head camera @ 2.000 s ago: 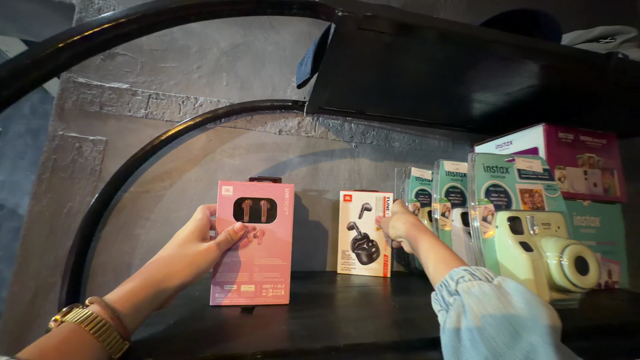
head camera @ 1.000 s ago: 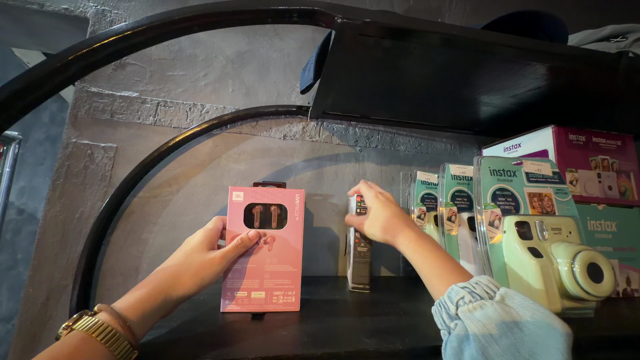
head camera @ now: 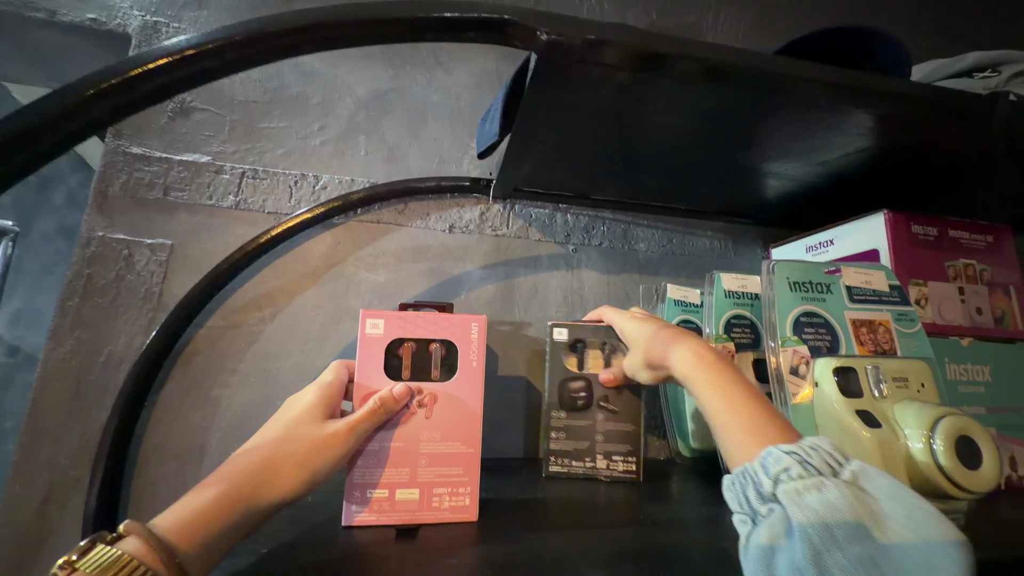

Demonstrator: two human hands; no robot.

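My left hand (head camera: 340,416) grips a pink JBL earbud box (head camera: 416,480) by its left edge, thumb across the front below a window that shows two earbuds. The box is upright, its lower end at the black shelf. To its right, my right hand (head camera: 640,344) holds a smaller black JBL earbud box (head camera: 588,432) at its upper right, with a finger over the window. That box stands upright on the shelf, its dark printed face toward me. A gap separates the two boxes.
Several Instax camera blister packs (head camera: 824,320) stand in a row at the right, a pale green camera (head camera: 888,408) in the nearest. Behind them are a purple Instax box (head camera: 960,272) and a teal box (head camera: 972,364). A black upper shelf (head camera: 680,144) and curved black tube (head camera: 240,272) frame the space.
The smaller box has turned: its white front with pictured earbuds faced me first, then a narrow side, now the dark face. My left hand has kept its hold on the pink box.
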